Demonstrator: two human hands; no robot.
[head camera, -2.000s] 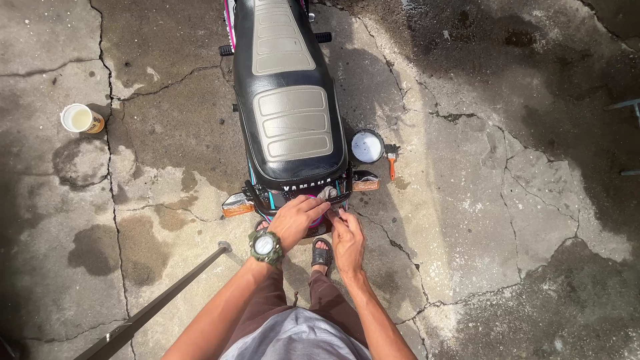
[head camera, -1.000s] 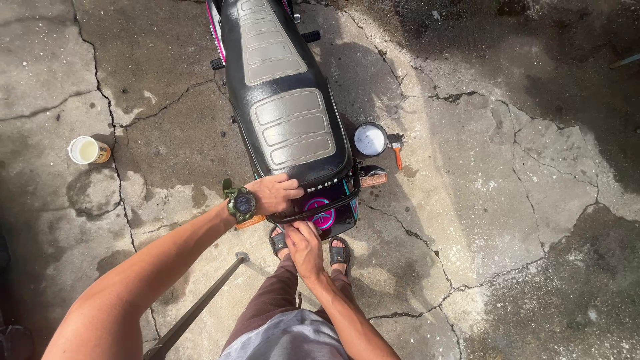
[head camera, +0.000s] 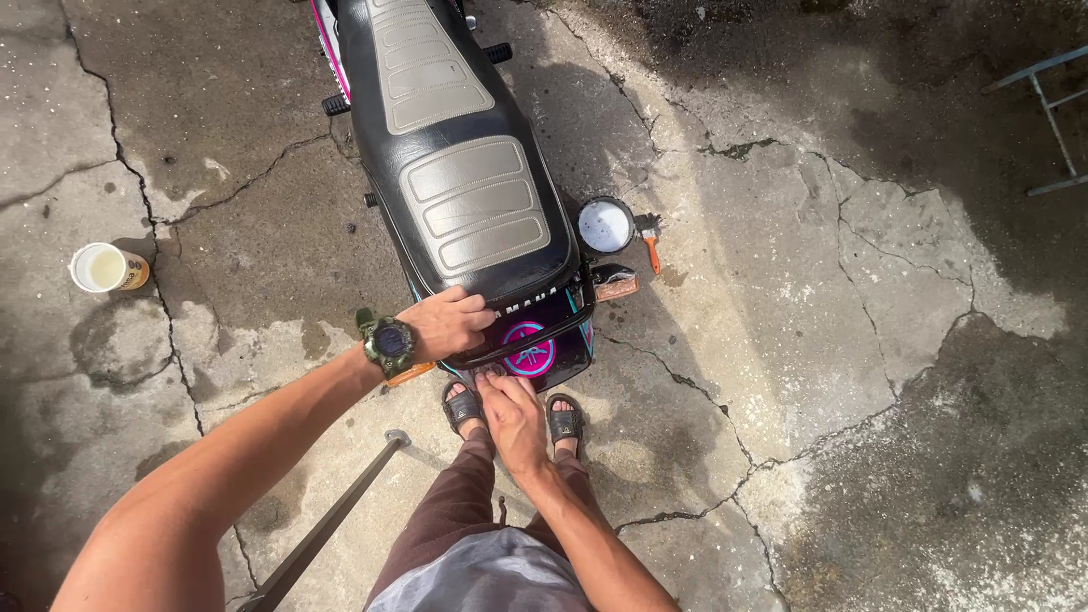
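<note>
Below me stands a motorcycle with a black and grey seat (head camera: 476, 200). Behind the seat, a black grab rail (head camera: 535, 333) curves over the dark tail panel (head camera: 565, 361), which bears a round pink and blue emblem (head camera: 529, 348). My left hand (head camera: 446, 323), with a camouflage watch (head camera: 391, 340) on its wrist, rests with curled fingers at the seat's rear left corner; whether it grips the rail is hidden. At the tail's rear left edge, the fingertips of my right hand (head camera: 514, 416) touch a small greyish thing, perhaps a cloth, mostly covered by the fingers.
A tub of whitish liquid (head camera: 605, 224) and an orange-handled brush (head camera: 652, 251) lie right of the seat. A white cup (head camera: 106, 268) stands far left on cracked concrete. A metal pole (head camera: 331, 527) slants at lower left; a metal frame (head camera: 1054, 119) is at upper right.
Two seconds ago both hands were together at the middle of the tail, over the emblem. Both have moved to its left side, and the emblem now shows.
</note>
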